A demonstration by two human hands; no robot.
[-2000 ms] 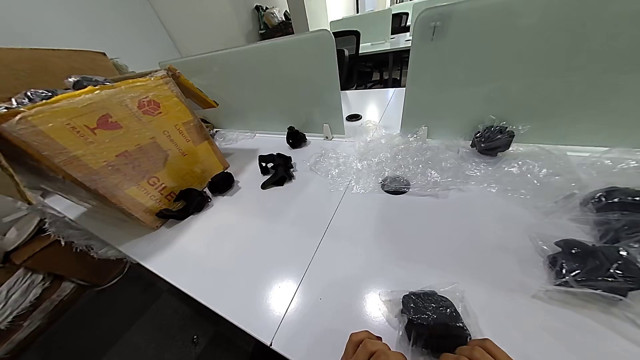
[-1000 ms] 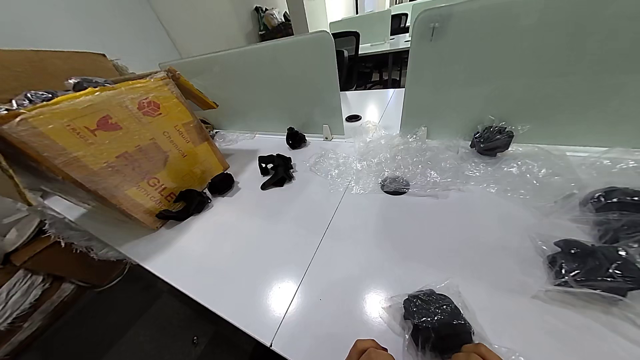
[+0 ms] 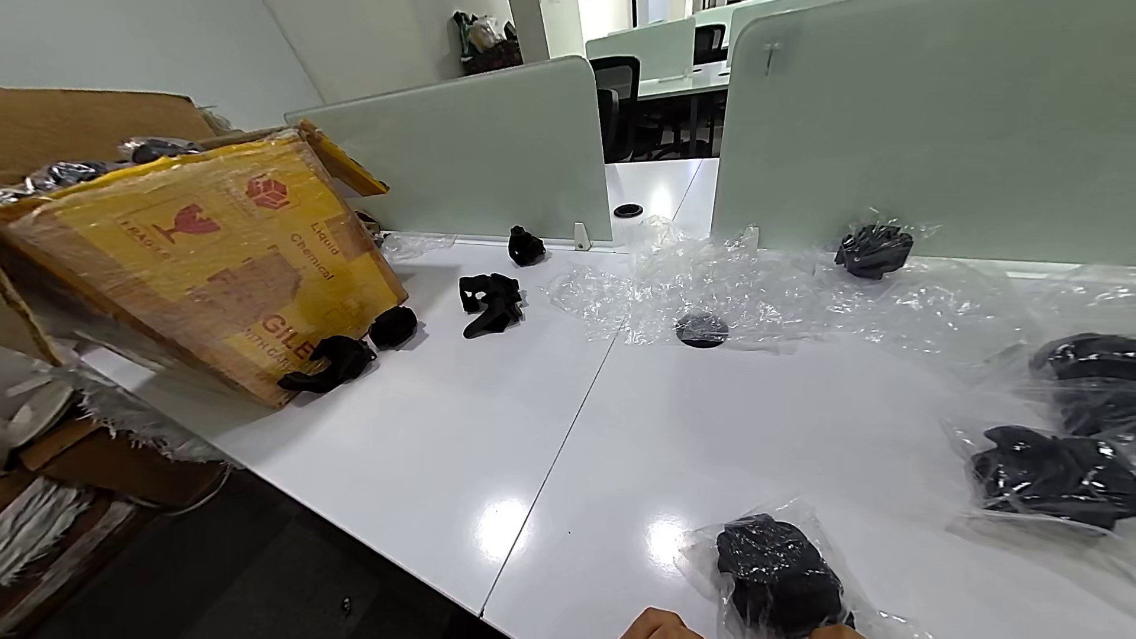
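Note:
A black item in a clear plastic bag (image 3: 777, 572) lies on the white table at the bottom edge of the view. The fingers of my right hand (image 3: 837, 632) show at its near edge, against the bag; most of that hand is cut off. Left of the bag, only bent knuckles of my left hand (image 3: 661, 624) are visible, and what its fingertips do is hidden. Two more bagged black items, one nearer (image 3: 1056, 475) and one behind it (image 3: 1096, 377), lie at the right.
A yellow-taped cardboard box (image 3: 213, 257) leans at the left. Beside it are loose black parts (image 3: 333, 364), with others (image 3: 493, 303) farther right. Crumpled clear plastic (image 3: 701, 284) spreads before the green partitions (image 3: 923, 133). Another bagged black item (image 3: 874, 248) is at the back.
Both hands have moved down toward the lower edge, so less of them shows. The bagged black item has shifted slightly and turned a little.

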